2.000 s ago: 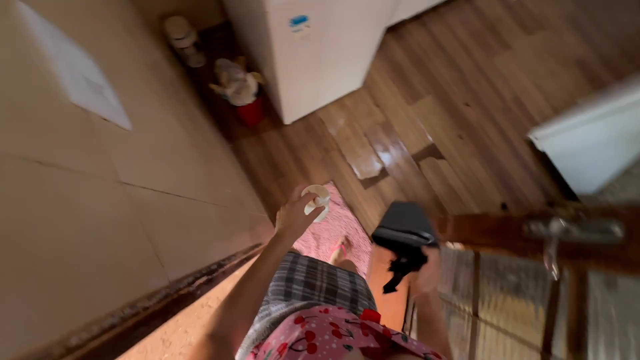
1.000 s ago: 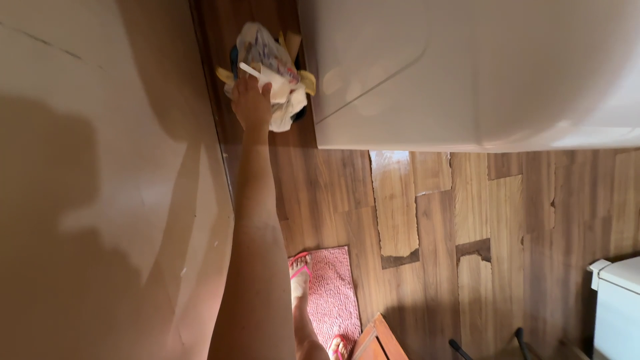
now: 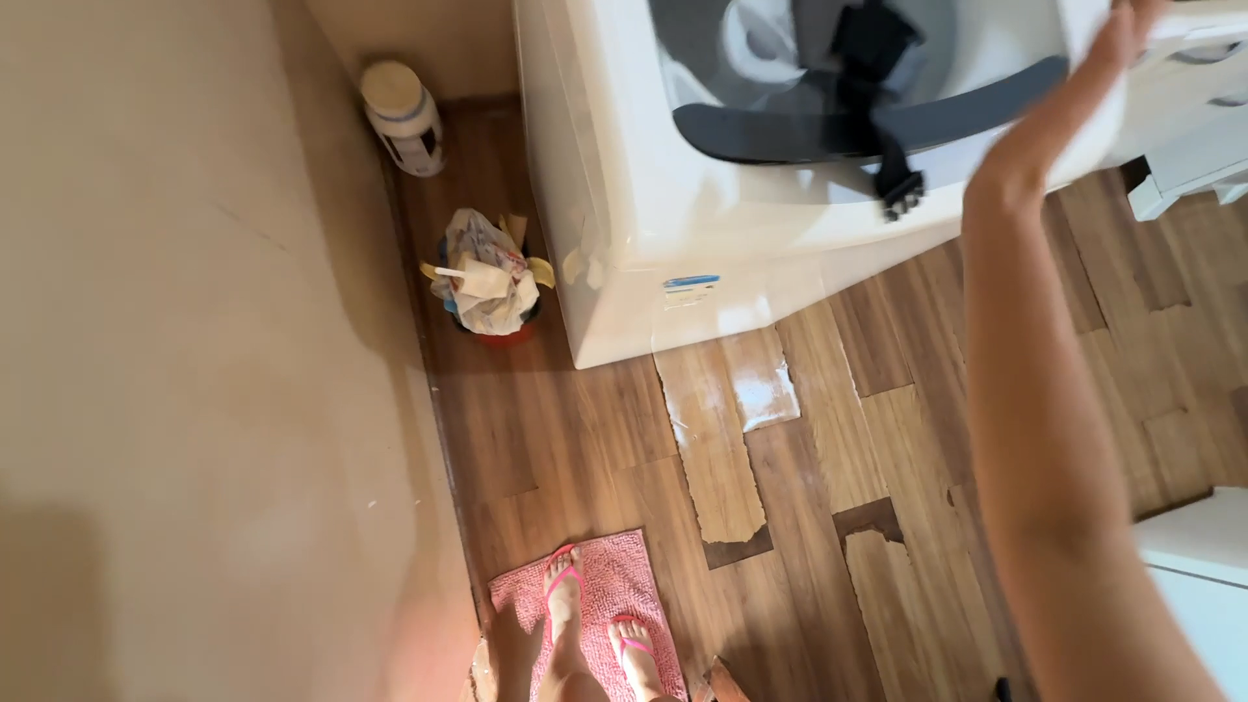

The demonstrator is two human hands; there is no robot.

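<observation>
My right hand (image 3: 1131, 29) is at the upper right, over the edge of a white top-loading washing machine (image 3: 604, 175); its fingers are blurred and partly cut off by the frame. Left of it, a black strap with a plastic buckle (image 3: 897, 180) and a blurred black object (image 3: 873, 44) show over the machine's round opening and dark curved rim. A visible gap separates them from the hand; whether they rest on the machine I cannot tell. My left hand is out of view.
Between wall and machine stand a white lidded container (image 3: 405, 117) and a small bin holding a crumpled plastic bag (image 3: 492, 302), with a white piece (image 3: 483, 280) on top. My feet in pink flip-flops are on a pink mat (image 3: 614, 561). The wooden floor (image 3: 575, 429) has worn patches.
My left hand, at the bin one second ago, has left the view; the white piece lies on the bag. My right hand, seen low with a black object two seconds ago, is now up by the machine.
</observation>
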